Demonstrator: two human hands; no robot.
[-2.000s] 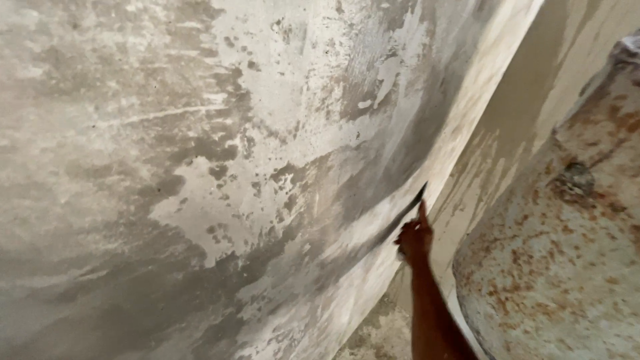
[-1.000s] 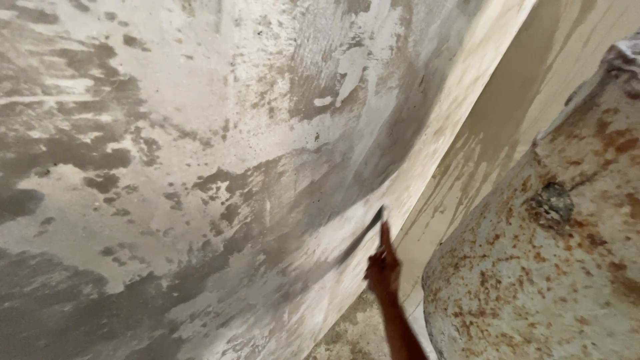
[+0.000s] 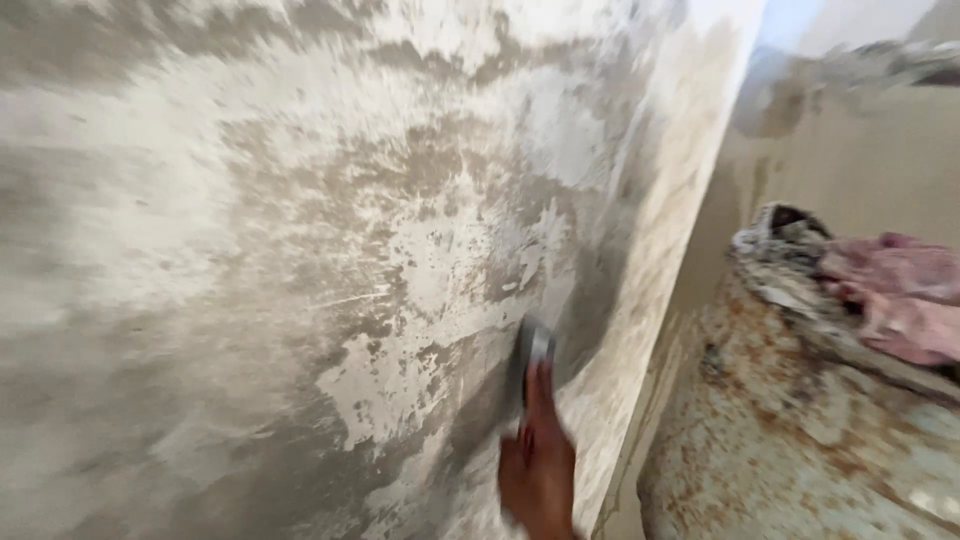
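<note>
My right hand (image 3: 538, 465) reaches up from the lower middle of the head view. It is closed around a scraper or putty knife (image 3: 537, 341), with one finger stretched along the tool toward its blurred metal blade. The blade is at the patchy plastered wall (image 3: 420, 262); whether it touches cannot be told. Pale, smooth patches and darker grey-brown areas cover the wall. My left hand is not in view.
At the right stands a rust-stained, plaster-spattered metal drum (image 3: 787, 450), with a crumpled pink cloth (image 3: 900, 292) on its crusted top. Behind it is a beige wall (image 3: 877, 142). The plastered wall's bright edge (image 3: 694, 225) runs between them.
My right hand has moved from the wall's bright edge onto the patchy wall face, and the tool's blade now shows broader. The view has shifted, bringing the drum top and pink cloth into sight.
</note>
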